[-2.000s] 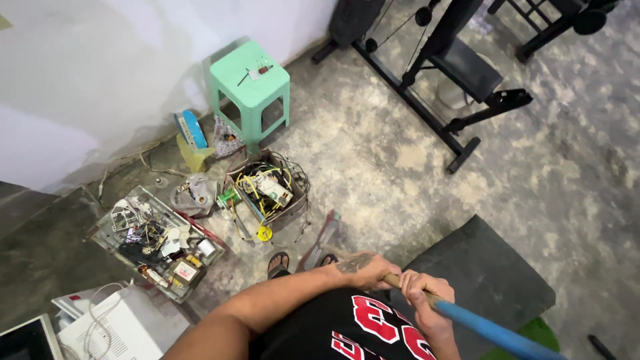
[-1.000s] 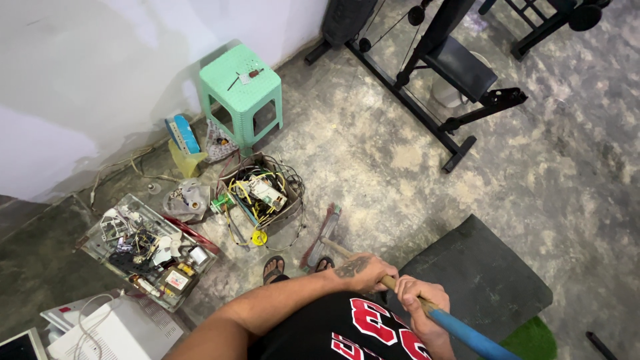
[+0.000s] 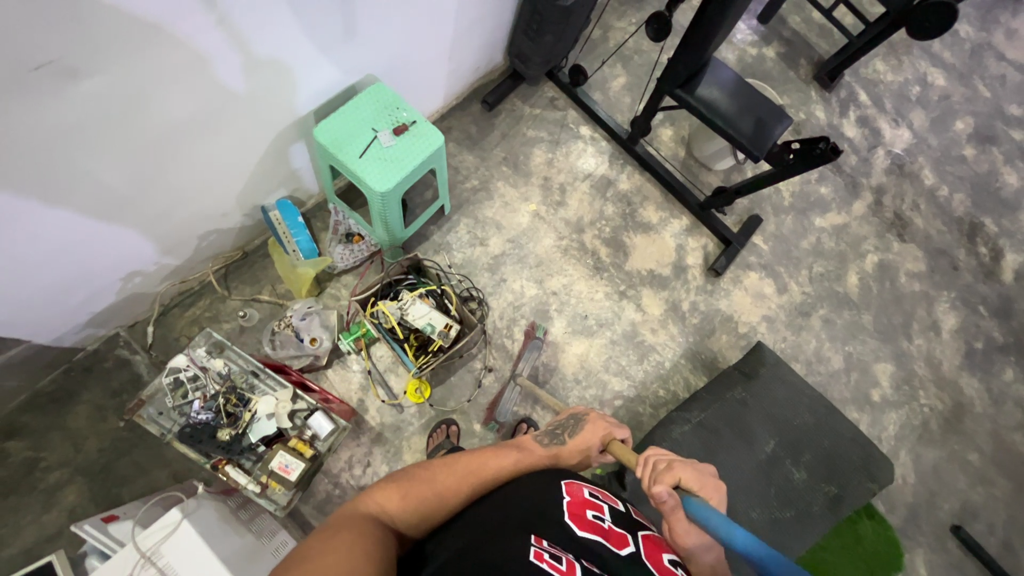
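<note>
A broom with a wooden and blue handle slants across the lower middle. My left hand [image 3: 584, 438] is closed around the bare wooden part of the handle [image 3: 544, 394]. Farther up the handle, where the blue covering [image 3: 732, 534] begins, my right hand [image 3: 684, 492] grips it. The broom head [image 3: 516, 380] rests on the concrete floor just beyond my sandalled feet, its bristles on the far side. To its left stands an open box [image 3: 472, 346] of tangled cables and a circuit board [image 3: 428, 318]. The upper end of the handle runs out of view at the bottom edge.
A tray [image 3: 152, 424] of electronic parts lies left, near a white appliance [image 3: 192, 544]. A green plastic stool [image 3: 380, 140] bearing small tools stands by the wall. Black exercise equipment [image 3: 640, 152] is at the upper right; a dark mat [image 3: 768, 448] lies right.
Both hands have stayed on the broom handle, whose blue part now slopes more steeply than two seconds ago. The broom head has shifted slightly relative to the cable box.
</note>
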